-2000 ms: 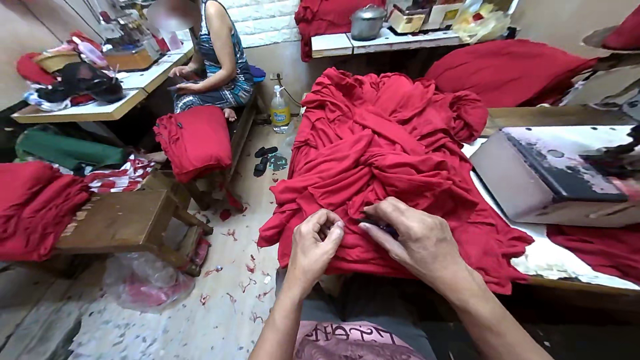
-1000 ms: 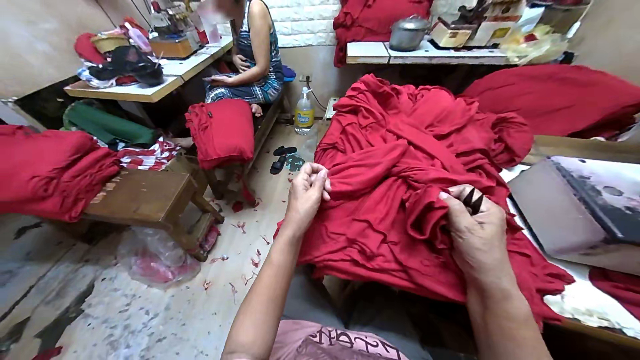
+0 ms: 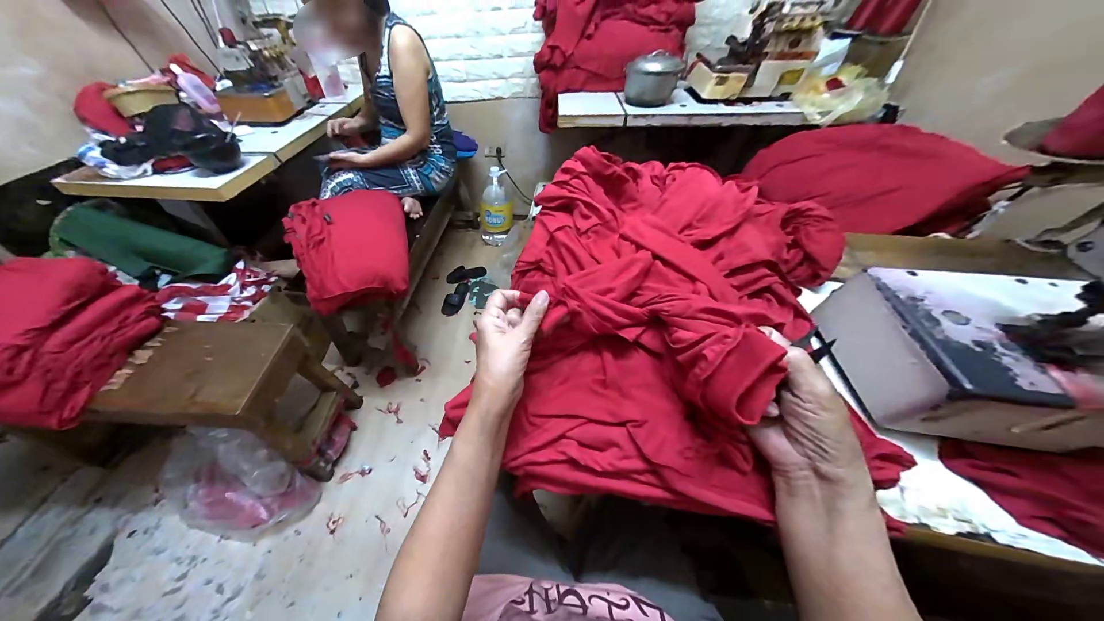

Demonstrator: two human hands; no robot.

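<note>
A large heap of red knit cloth [image 3: 638, 259] lies in front of me. My left hand [image 3: 509, 332] pinches a bit of the red cloth between thumb and fingers at the heap's left side. On the right, my right hand [image 3: 802, 405] grips a bunched, tube-like end of a red garment [image 3: 742, 371]. Small dark thread snips [image 3: 818, 345] stick out from the same hand, above its thumb; their handle is hidden in the palm. Cloth is stretched loosely between both hands.
A sewing machine [image 3: 957, 345] stands close to my right hand. To the left are a wooden bench [image 3: 207, 366] with folded red cloth, a plastic bag [image 3: 237, 483] and a stool with red cloth [image 3: 349, 250]. Beyond sits a person [image 3: 414, 112]. Thread scraps and black sandals lie on the floor.
The hands were close together at the cloth two seconds ago and are now apart. My right hand has raised the bunched garment end. The snips showed at that hand one second ago too.
</note>
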